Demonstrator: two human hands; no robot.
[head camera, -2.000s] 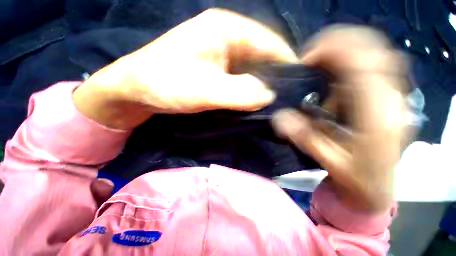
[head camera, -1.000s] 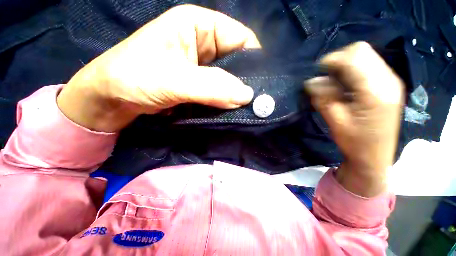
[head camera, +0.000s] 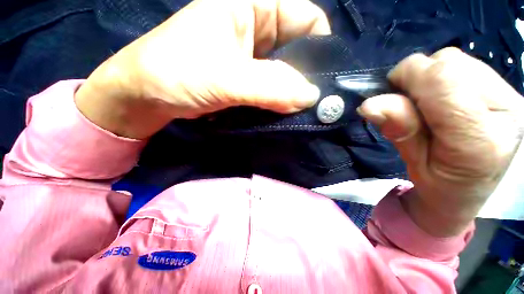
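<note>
The very dark blue denim jacket (head camera: 51, 63) lies spread in front of me. My left hand (head camera: 230, 63) pinches a stitched band (head camera: 287, 122) of it between thumb and fingers. A round silver shank button (head camera: 331, 109) sits on the band just right of my left thumb tip. My right hand (head camera: 442, 109) holds thread snips (head camera: 362, 82), whose shiny silver blades point left over the band, just above the button. The snips' handle is hidden in my right hand.
More metal buttons (head camera: 490, 54) show on dark fabric at the upper right. White table surface (head camera: 505, 192) shows at the right, beside my right wrist. A grey surface (head camera: 477, 247) and a green area are at the lower right. My pink shirt fills the bottom.
The button and band have shifted slightly right and up with my left hand. My right hand has moved right, and the snips' silver blades now show beside the button.
</note>
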